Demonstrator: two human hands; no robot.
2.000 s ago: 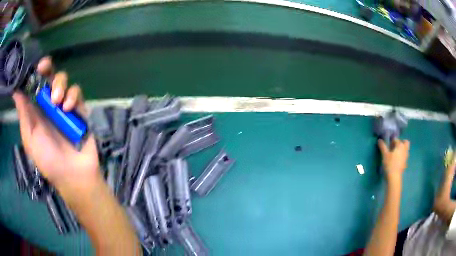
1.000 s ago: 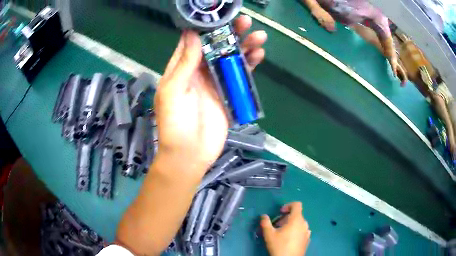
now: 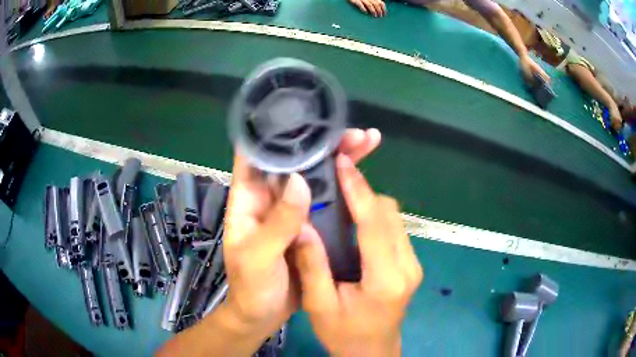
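Observation:
A dark grey handheld fan (image 3: 287, 115) is held up in the middle of the view, its round spoked head towards me and its handle pointing down. A grey handle cover (image 3: 342, 240) lies over the handle, and a small blue strip shows on its face. My left hand (image 3: 265, 244) grips the fan below the head. My right hand (image 3: 369, 268) holds the cover and handle from the right. The hands hide part of the handle, and the fan is slightly blurred.
Loose grey handle covers (image 3: 143, 240) are piled on the green bench at left. Two closed fans (image 3: 521, 307) lie at lower right. The belt's pale edge (image 3: 502, 244) crosses behind. A black device (image 3: 15, 148) stands at far left. Co-workers' arms (image 3: 512, 35) reach in at upper right.
The right hand has come up from the bench to the fan. A grey cover now lies over the handle where the blue battery showed. The fan has moved lower in view.

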